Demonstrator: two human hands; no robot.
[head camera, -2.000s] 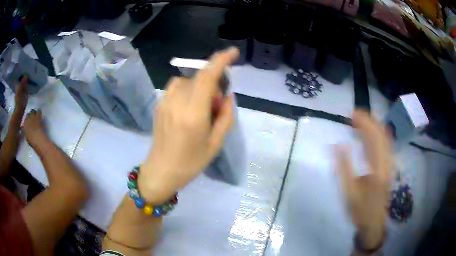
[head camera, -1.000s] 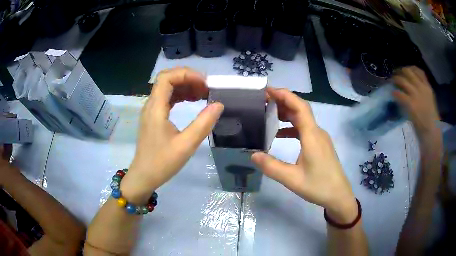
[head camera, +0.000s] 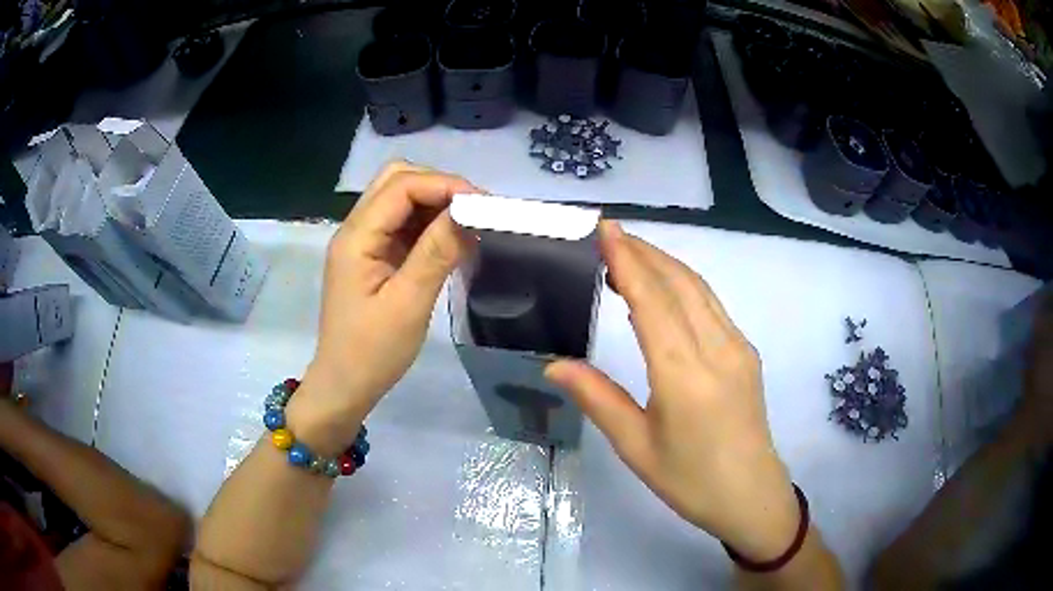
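A tall pale grey-blue carton (head camera: 522, 398) stands in front of me with its mouth open and tilted towards me. A dark rounded product (head camera: 503, 303) shows inside it. The white-edged top flap (head camera: 525, 216) is up at the far side of the mouth. My left hand (head camera: 387, 271) pinches the carton's upper left corner by the flap, with a bead bracelet on the wrist. My right hand (head camera: 681, 393) holds the right side, fingers at the upper right corner and thumb at the near edge. The side flaps are partly hidden by my fingers.
Open filled cartons (head camera: 173, 237) stand at left, another carton (head camera: 35, 321) at the left edge. Small dark fittings lie in piles at right (head camera: 868, 395) and at the back (head camera: 574, 146). Dark cup-shaped housings (head camera: 477, 87) stand behind. Other people's arms (head camera: 87, 491) show at both sides.
Since one second ago, the carton and my hands have shifted slightly left, and my left thumb has moved up to the flap corner. The neighbour's hand and blue-grey carton at right have moved away.
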